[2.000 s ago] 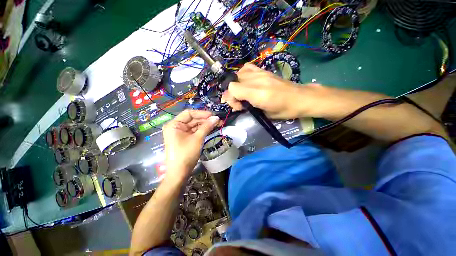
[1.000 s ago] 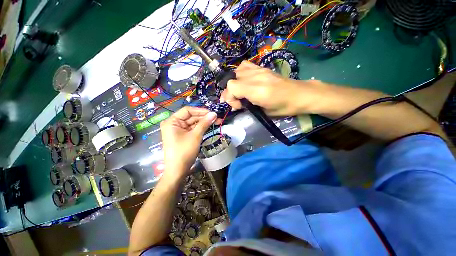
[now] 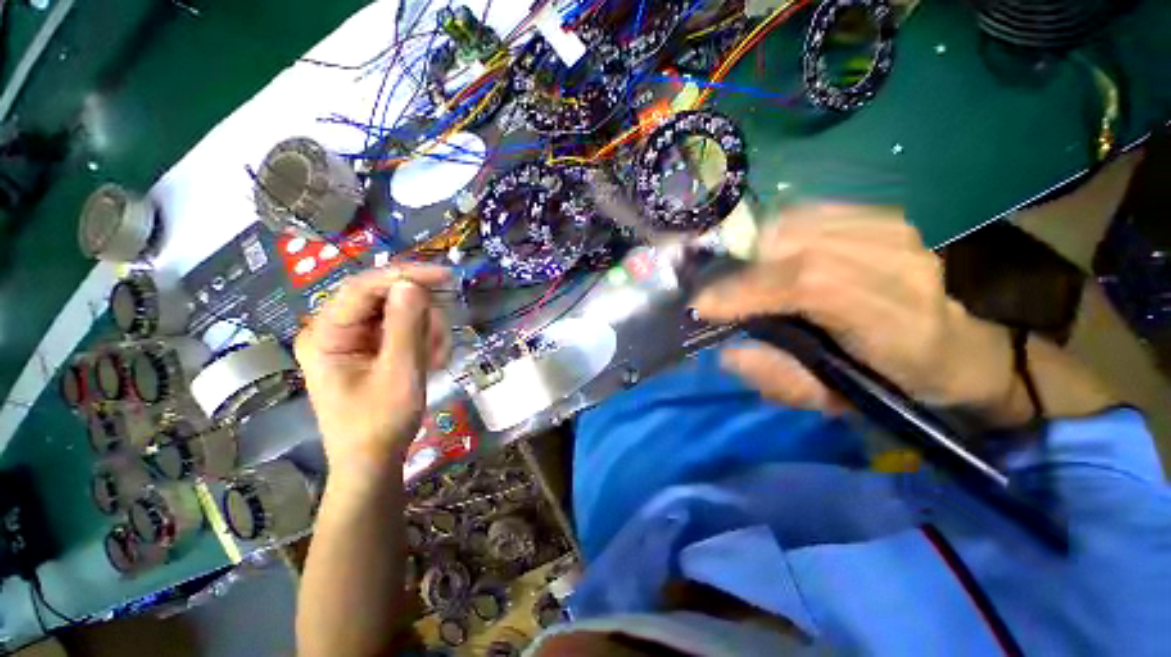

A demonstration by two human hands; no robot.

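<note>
My right hand [image 3: 848,302], blurred, holds the soldering iron [image 3: 905,417] by its black handle. The iron's tip end is blurred and lies over the ring boards. A dark ring board [image 3: 498,234] lies on the printed sheet between my hands, its lower right side blurred. A pale cylindrical housing [image 3: 524,393] stands below it near the bench edge, with thin red leads running up from it. My left hand [image 3: 366,366] is raised left of the housing with thumb and fingers pinched together. Whether they hold something thin is too small to tell.
Another ring board [image 3: 649,167] lies right of the first. A tangle of wired boards [image 3: 572,109] lies beyond. Several housings [image 3: 116,221] stand at left. An open carton of housings [image 3: 514,539] is below the bench edge. A round black grille [image 3: 1047,19] is at upper right.
My right hand has moved right with the iron, away from the ring board. My left hand has let go of the board's edge and moved left. The view has shifted slightly.
</note>
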